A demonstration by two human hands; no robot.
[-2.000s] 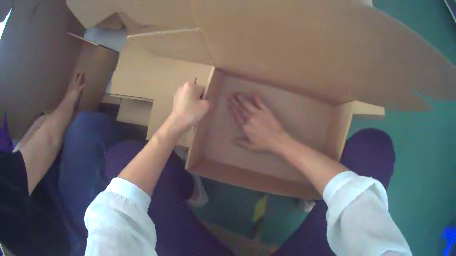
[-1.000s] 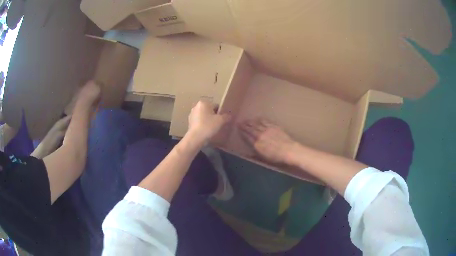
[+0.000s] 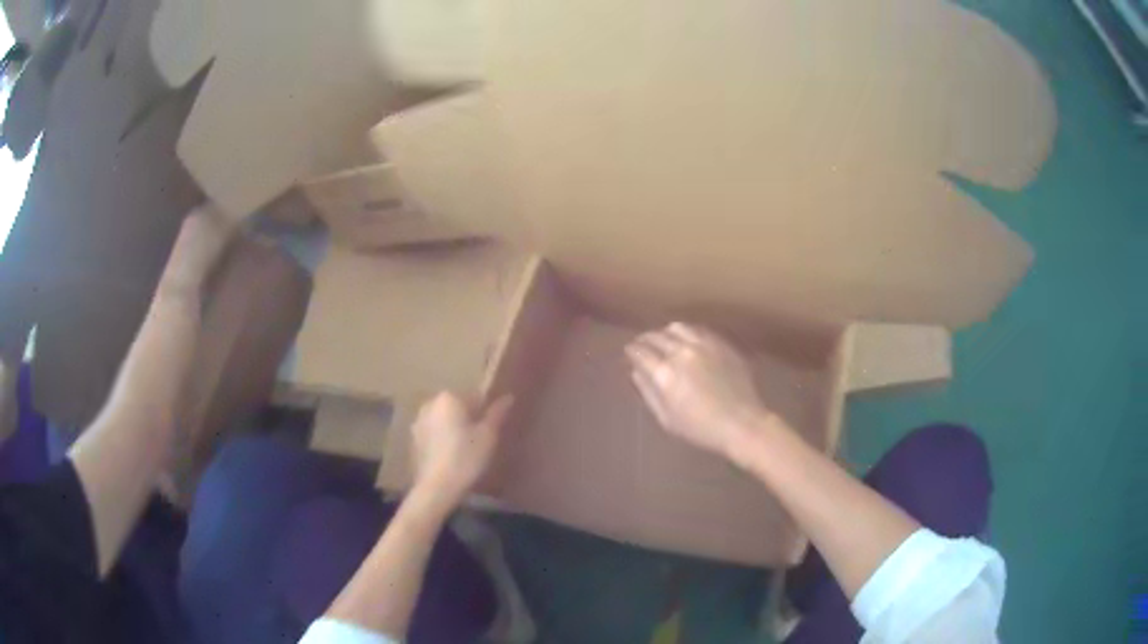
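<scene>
A brown mailer box (image 3: 642, 440) lies open in front of me, partly over my lap. Its left wall (image 3: 523, 321) stands up, and its tall lid (image 3: 743, 164) stands at the far side, notched at its right end. My left hand (image 3: 453, 443) is at the outer side of the left wall, fingers curled and thumb against the wall; blur hides whether it grips. My right hand (image 3: 692, 384) is over the box floor near the back, fingers slightly bent, holding nothing. A side flap (image 3: 896, 356) sticks out at the right.
Flat brown blanks (image 3: 397, 321) lie left of the box. A low panel with a dark print (image 3: 378, 208) stands behind them. At the left, another person's arm (image 3: 145, 359) reaches to brown cardboard (image 3: 246, 327). Green floor (image 3: 1064, 415) shows at right, and part of a rack at top right.
My right hand has lifted from the box floor's near left part and moved towards the back. My left hand stays by the left wall. The view has shifted, so the box sits lower in the picture.
</scene>
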